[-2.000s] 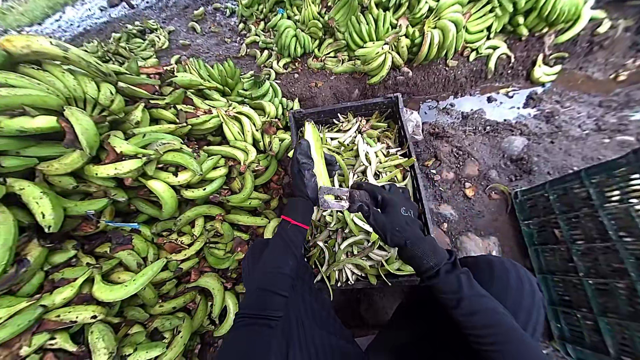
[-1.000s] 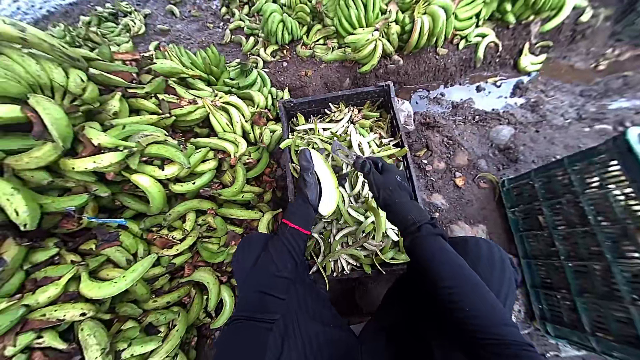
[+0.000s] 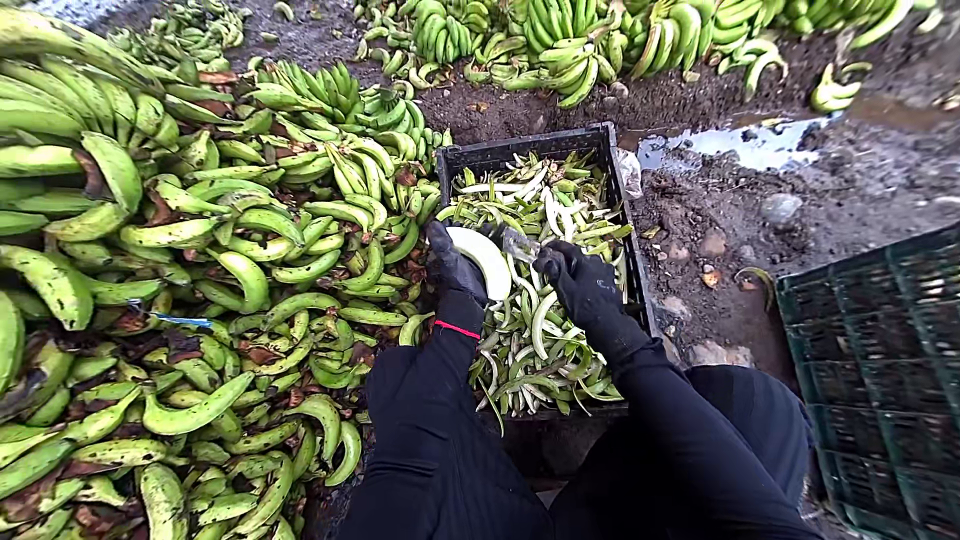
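Note:
My left hand, in a black glove, is closed around a pale peeled plantain, which curves outward above a crate of peels. Close to its right, my right hand, gloved in black too, grips a small flat-bladed peeling tool; its blade points toward the plantain, and whether they touch cannot be told. Below both hands is a black plastic crate filled with green and whitish plantain peels. My fingers hide part of the tool's handle.
A large heap of green plantains lies left of the crate. More bunches lie beyond it, near a puddle. A dark green plastic crate stands at the right, with muddy, stony ground between the crates.
Two seconds ago the plantain in my left hand was long and pale green, with the blade against it. Now it shows white and curved, and my right hand is up beside it, a little apart.

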